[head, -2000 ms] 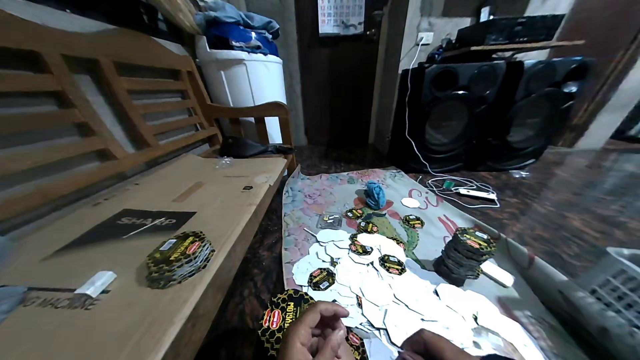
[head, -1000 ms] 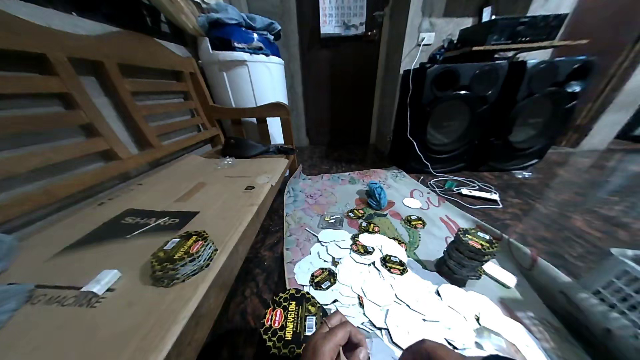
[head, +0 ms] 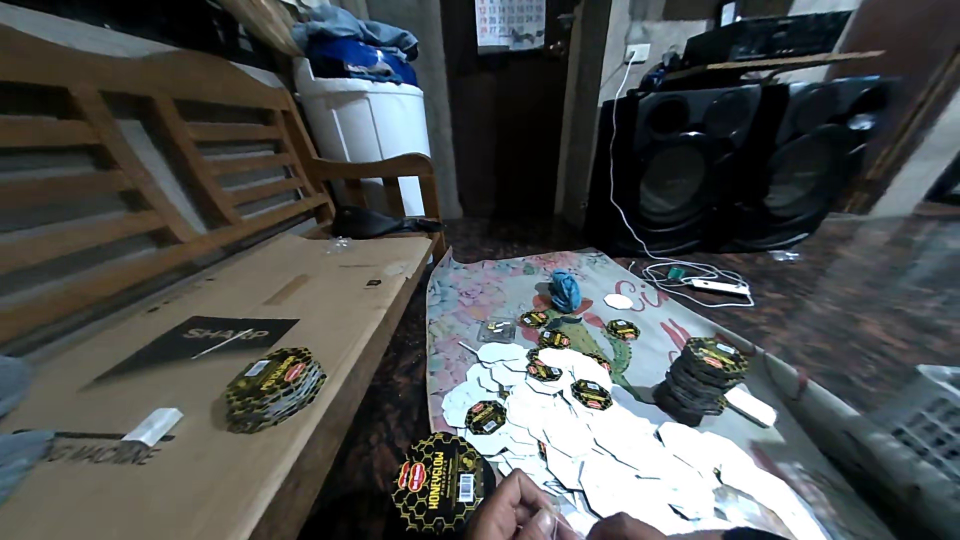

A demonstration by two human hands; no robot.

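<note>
Low in the view, my left hand (head: 517, 510) pinches something thin and pale, perhaps a string, between thumb and finger. My right hand (head: 626, 527) is close beside it, mostly cut off by the lower edge, so its fingers are hidden. A black and yellow printed octagonal tag (head: 442, 484) lies just left of my left hand. Beyond both hands spreads a pile of white octagonal cards (head: 570, 427), with several printed ones face up among them. A tall stack of printed tags (head: 701, 379) stands right of the pile. Another stack (head: 276, 390) rests on the bench.
A wooden bench (head: 187, 240) covered with cardboard (head: 360, 300) runs along the left. A blue bundle (head: 565, 291) lies on the floral sheet (head: 469, 289). Behind are large black speakers (head: 675, 172) and a white power strip (head: 720, 287). A white plastic basket (head: 926, 416) is at the right.
My left hand has moved right, away from the large printed tag, which shows more of its face than two seconds ago. My right hand sits lower in the view.
</note>
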